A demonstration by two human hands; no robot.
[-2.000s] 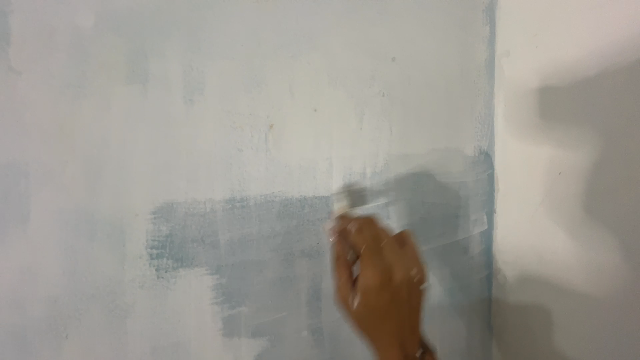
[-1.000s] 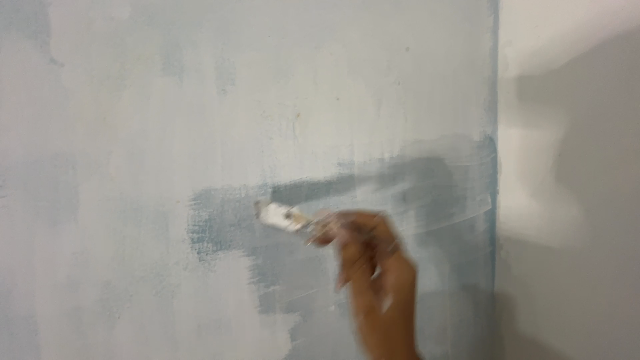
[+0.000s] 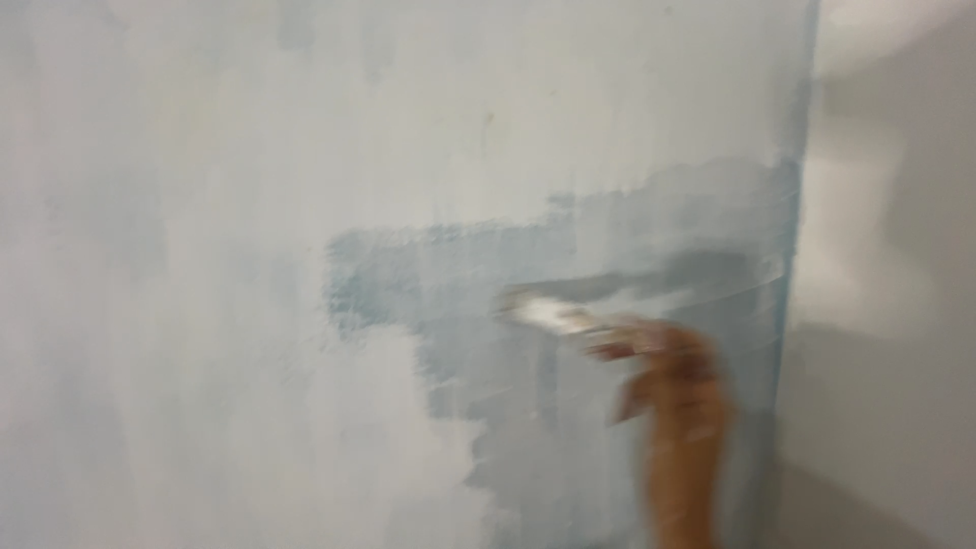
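My right hand (image 3: 675,381) reaches up from the lower right, its fingers closed around a paintbrush (image 3: 553,314). The brush points left, its pale, paint-smeared head over a patch of grey-blue paint (image 3: 480,267) on the wall. Motion blurs hand and brush, so whether the bristles touch the wall is hard to tell. The patch has ragged left and upper edges, with bluer streaks at its left end. Around it the wall (image 3: 191,305) is whitish with faint vertical blue-grey streaks. My left hand is out of the frame.
To the right a pale adjoining wall (image 3: 862,396) meets the painted one at a corner, marked by a blue vertical line (image 3: 793,221). Shadows fall across the adjoining wall, and a dark shadow lies on the patch just above the brush and hand.
Two seconds ago the brush pointed up from my right hand; a second ago it pointed left, as now. The hand has kept its hold on it. The view has shifted somewhat.
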